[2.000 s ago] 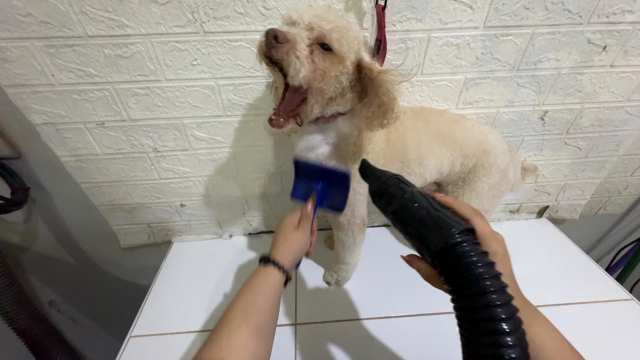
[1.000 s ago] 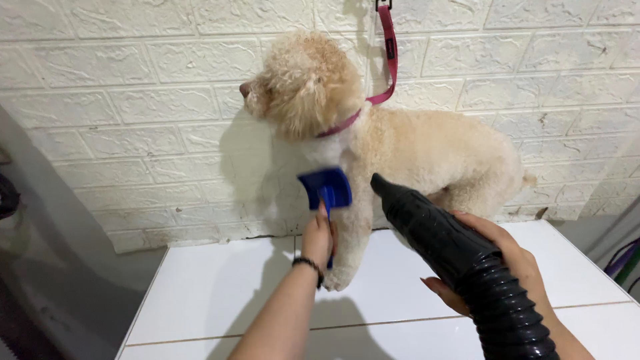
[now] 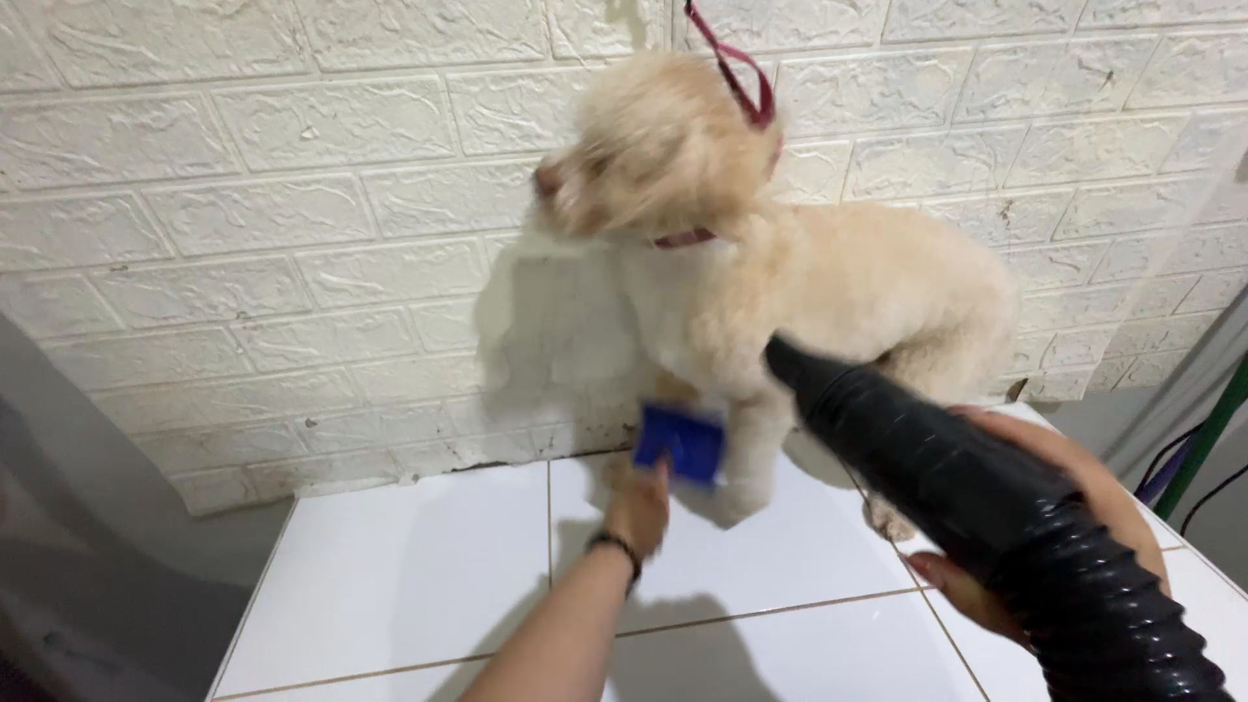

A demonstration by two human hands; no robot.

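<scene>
A cream curly-coated dog (image 3: 838,273) stands side-on, its blurred head facing left, with a reddish collar (image 3: 684,237) and a red leash (image 3: 746,78) rising from its neck. My left hand (image 3: 639,512), a dark beaded bracelet at its wrist, grips a blue slicker brush (image 3: 680,444), whose blurred head is at the dog's front leg. My right hand (image 3: 1063,497) is closed around the black nozzle of a pet dryer (image 3: 907,439), its tip close to the dog's shoulder. The handle of the brush is mostly hidden by my left hand.
The dog stands on a white tiled table (image 3: 419,575) with brown grout lines. Behind it rises a cream brick-pattern wall (image 3: 292,224). A ribbed black hose (image 3: 1121,614) runs from the nozzle to the lower right. A green pole (image 3: 1204,444) and cables are at the right edge.
The brush in my left hand has moved down from the dog's chest to its lower front leg. The dog's mouth was wide open two seconds ago, and its head has since turned left.
</scene>
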